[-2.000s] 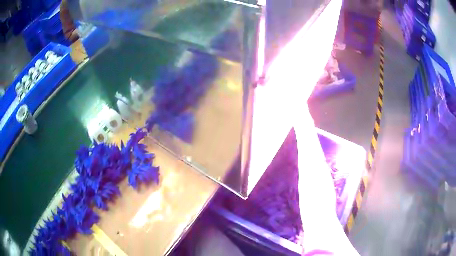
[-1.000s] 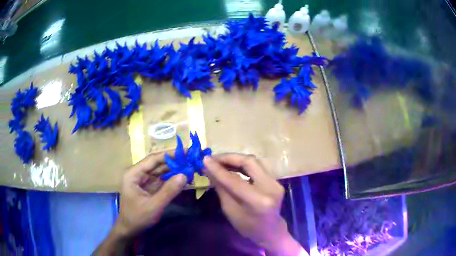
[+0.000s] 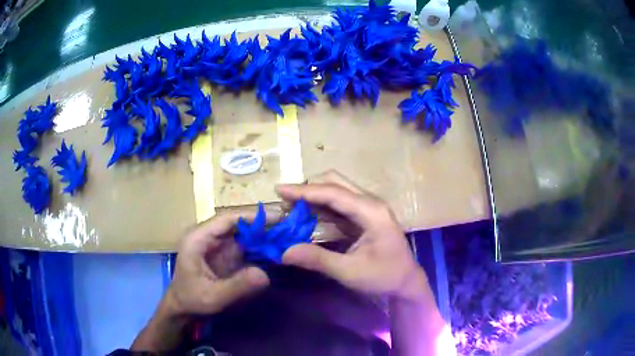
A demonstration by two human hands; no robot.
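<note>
A spiky blue hair piece (image 3: 277, 235) is held between my two bare hands at the front edge of the bench. My left hand (image 3: 212, 268) grips its left side, with the thumb below. My right hand (image 3: 355, 236) grips its right side, thumb in front and fingers behind. A small white oval glue dish (image 3: 241, 162) lies on the stained work pad (image 3: 244, 191), beyond the piece. Two yellow tape strips (image 3: 202, 174) hold the pad. Whether the held piece is one part or several pressed together, I cannot tell.
Curved blue sections (image 3: 150, 125) lie in rows at left. A blue heap (image 3: 365, 52) stands at back right, with white bottles (image 3: 435, 12) behind. A clear screen (image 3: 550, 160) stands at right. A parts bin (image 3: 501, 292) and blue tray (image 3: 118, 295) are below; a green belt (image 3: 174, 17) runs behind.
My view has swung from the screen side to the bench. Since one second ago, the held piece has turned, and my right hand has shifted from a fingertip pinch to wrapping around its right side.
</note>
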